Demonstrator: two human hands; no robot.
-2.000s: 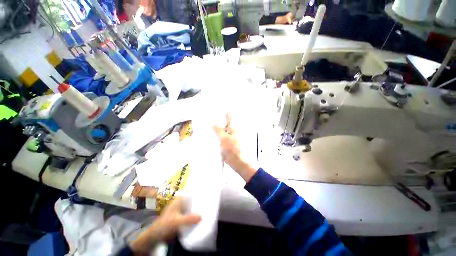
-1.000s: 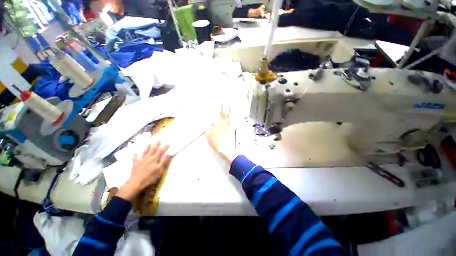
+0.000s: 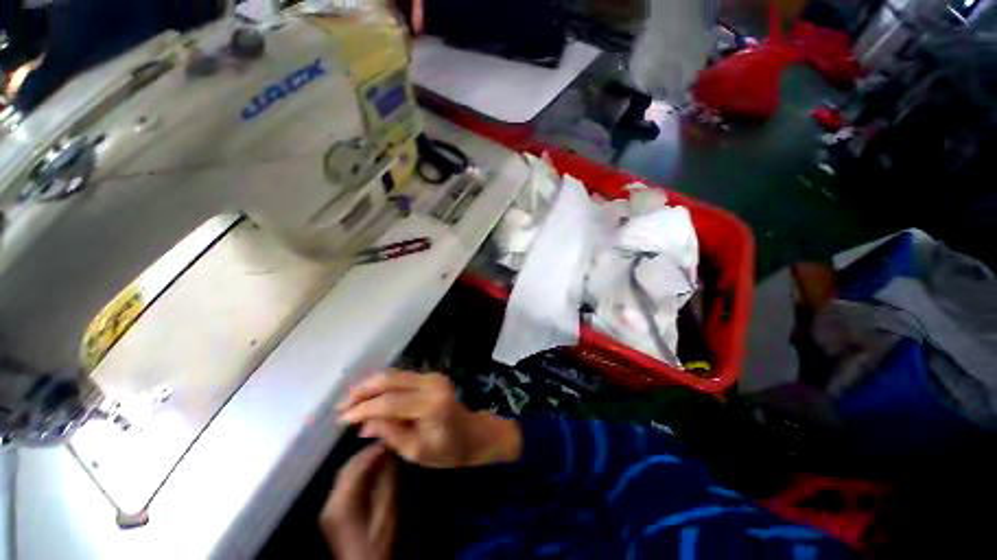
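Note:
My right hand [image 3: 421, 421] is just off the table's front edge, with its fingers bent and close together. My left hand [image 3: 361, 509] is just below it, blurred, and nearly touches its fingertips. No item shows clearly between the fingers, and whether something small is pinched there cannot be told. White fabric pieces [image 3: 640, 268] fill the red plastic crate [image 3: 743, 295] to the right of the table, and one long strip [image 3: 544, 273] hangs over its near side.
The cream JACK sewing machine [image 3: 164, 142] stands at the left on the white table [image 3: 317, 356]. Dark red snips [image 3: 396, 251] and black-handled scissors [image 3: 441, 161] lie near the table's right end. Blue and grey cloth bundles [image 3: 918, 328] lie at far right, beyond the crate, and red bags [image 3: 754, 82] lie on the green floor.
The view has swung right to the crate. Both hands have left the white fabric on the table and come together at its front edge.

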